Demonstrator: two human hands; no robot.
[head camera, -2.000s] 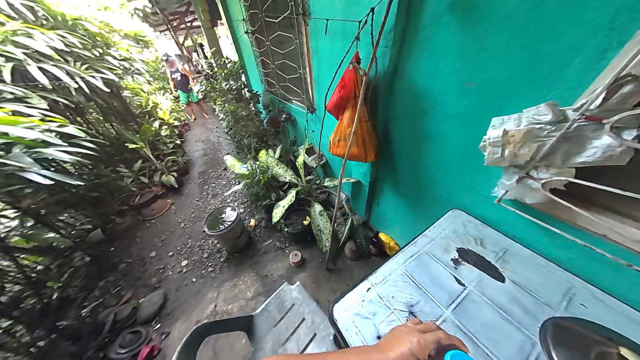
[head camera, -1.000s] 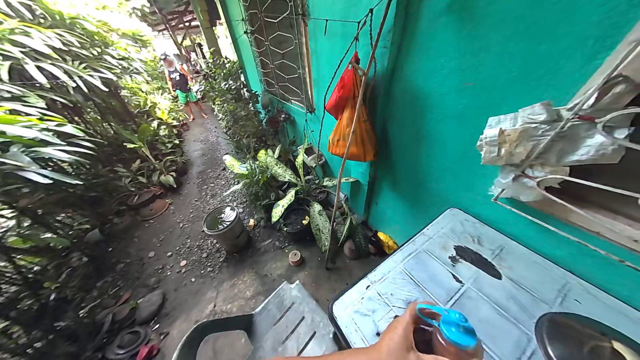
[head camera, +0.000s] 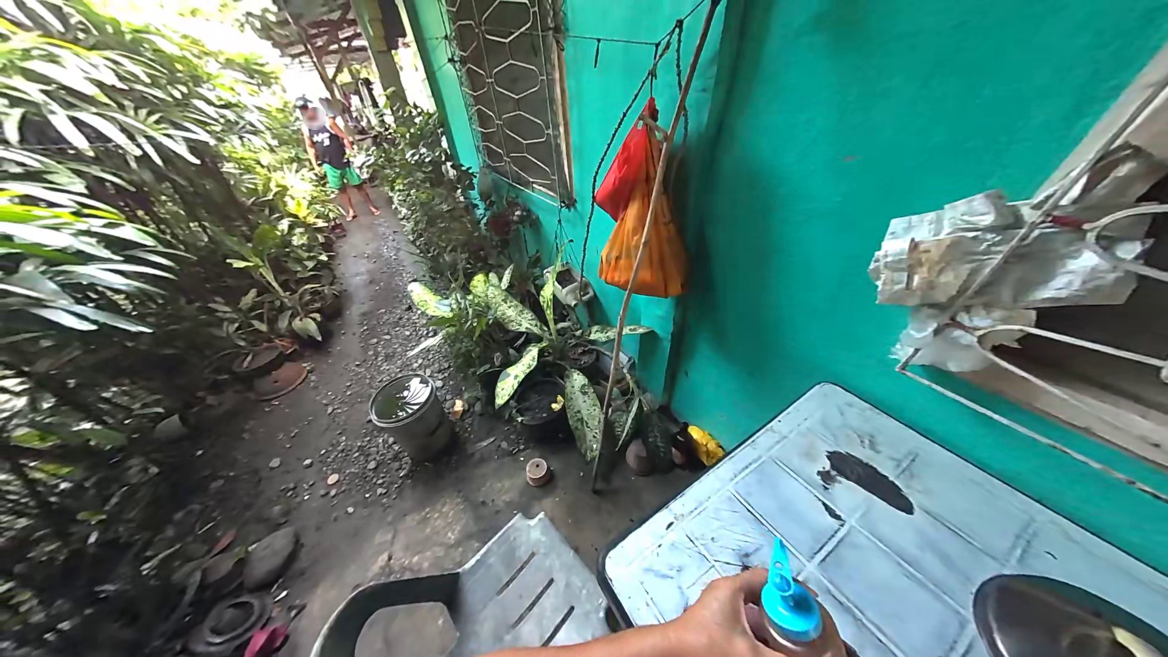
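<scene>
At the bottom of the view my left hand (head camera: 721, 616) is closed around a bottle with a bright blue cap (head camera: 790, 607) and a raised blue loop or strap. The bottle's body is mostly hidden by the fingers and the frame edge. Beneath and beyond it lies a pale, scuffed tabletop (head camera: 876, 566) with grid lines and a dark worn patch. A dark round pan or bowl (head camera: 1031, 620) stands right of the hand, cut off by the frame. My right hand cannot be made out.
A grey plastic chair (head camera: 534, 593) stands left of the table. Beyond are a water-filled bucket (head camera: 411, 420), potted plants (head camera: 538, 401) and a leaning stick (head camera: 639, 255). Red and orange bags (head camera: 643, 246) hang by the green wall (head camera: 803, 228). A person (head camera: 333, 155) stands on the path.
Two seconds ago only a bit of blue showed at my left hand; one second ago the capped bottle had come into view in it. Now its loop points upward instead of toward the hand.
</scene>
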